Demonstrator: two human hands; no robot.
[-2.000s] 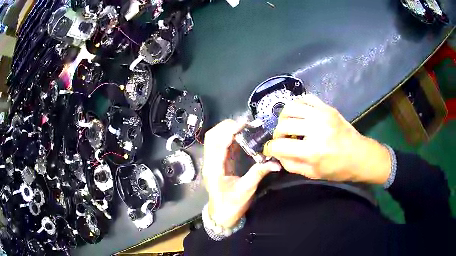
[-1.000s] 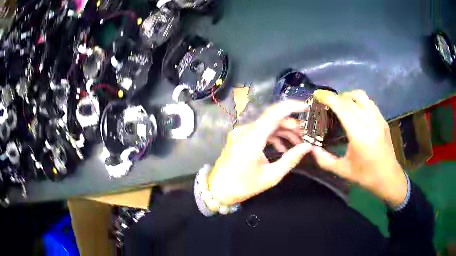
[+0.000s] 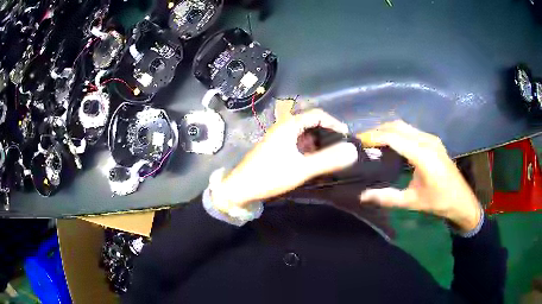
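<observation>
A black camera unit [image 3: 380, 163] is between my hands at the bench's front edge, dark and blurred, with a small white mark on it. My left hand [image 3: 297, 157] is curled around its left part, and my fingers hide much of it. My right hand [image 3: 419, 172] is at its right side, with index finger on top and thumb apart below. A black camera housing [image 3: 236, 70] with a circuit board lies left of my hands. A pale lens board [image 3: 203, 132] lies beside it, joined by a white flat cable.
Many unfinished housings [image 3: 142, 133] crowd the bench [image 3: 356, 53] at left. A small tan piece [image 3: 284, 109] lies behind my left hand. A dark unit [image 3: 526, 89] stands at far right. Below the edge are a cardboard box [image 3: 83, 255] and a red stool [image 3: 520, 178].
The unit has turned from a board-like face towards me to a dark side, and my hands have moved further apart. The view has shifted slightly.
</observation>
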